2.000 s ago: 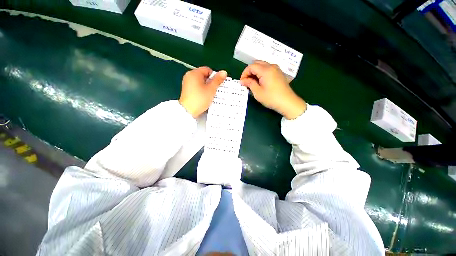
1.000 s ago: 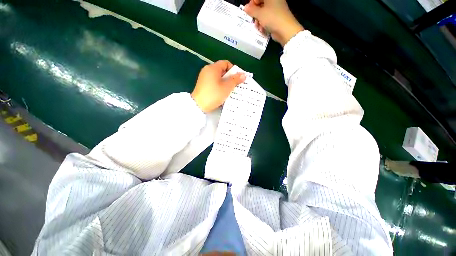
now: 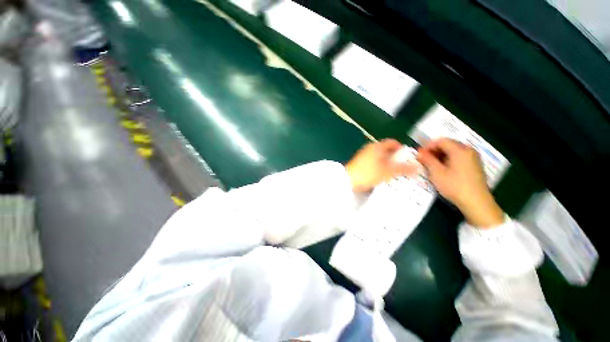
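Note:
The white label strip (image 3: 394, 217) hangs from my hands towards my body, with rows of short black print, its lower part folded. My left hand (image 3: 376, 165) grips the strip's upper end. My right hand (image 3: 458, 175) is at the upper right corner of the strip, thumb and fingertips together; blur hides whether a sticker is between them. A white carton (image 3: 461, 137) lies on the belt just beyond my right hand, partly covered by it.
More white cartons stand on the dark green conveyor belt, one beyond the strip (image 3: 374, 79), one farther up (image 3: 301, 27) and one at right (image 3: 560, 237). The glossy green bench (image 3: 221, 87) lies at left. Grey floor (image 3: 87, 174) with yellow-and-black tape is farther left.
My right hand has come back from a carton to the strip's top. My left hand still holds the strip. The view has swung left, showing more floor, and is blurred.

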